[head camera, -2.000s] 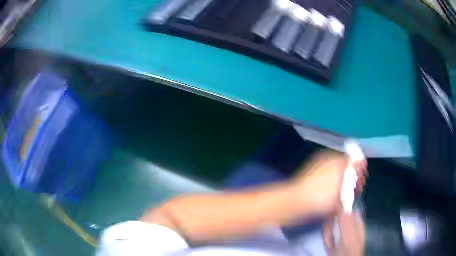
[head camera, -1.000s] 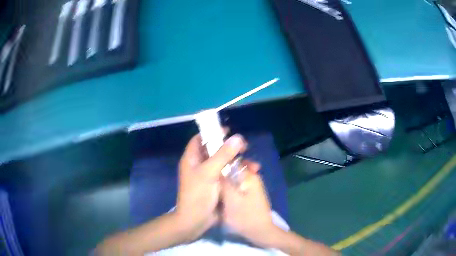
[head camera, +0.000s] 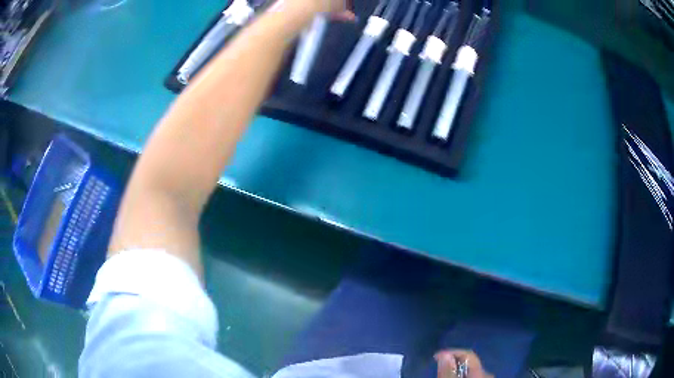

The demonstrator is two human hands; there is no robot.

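Observation:
Assembled units with white collars, pale tubes and thin arms lie side by side on the left black tray (head camera: 347,127); one clear unit (head camera: 448,103) is near its right edge. My left hand (head camera: 318,7) is over the tray, cut off by the top edge, at the upper end of a tube (head camera: 307,55); whether its fingers grip that tube is hidden. My right hand (head camera: 460,363) is low at the bottom edge, partly cut off, closed around small silvery rod ends.
A long black tray (head camera: 641,221) with loose thin arms (head camera: 649,166) lies at the right on the teal bench (head camera: 543,184). A blue perforated basket (head camera: 74,244) is at the lower left. A silver quilted surface (head camera: 622,365) shows at the lower right.
My hands were together around a white collar with a thin arm sticking out; now they are apart. My left hand has reached up to the left tray, and my right hand is lower. The view has turned left.

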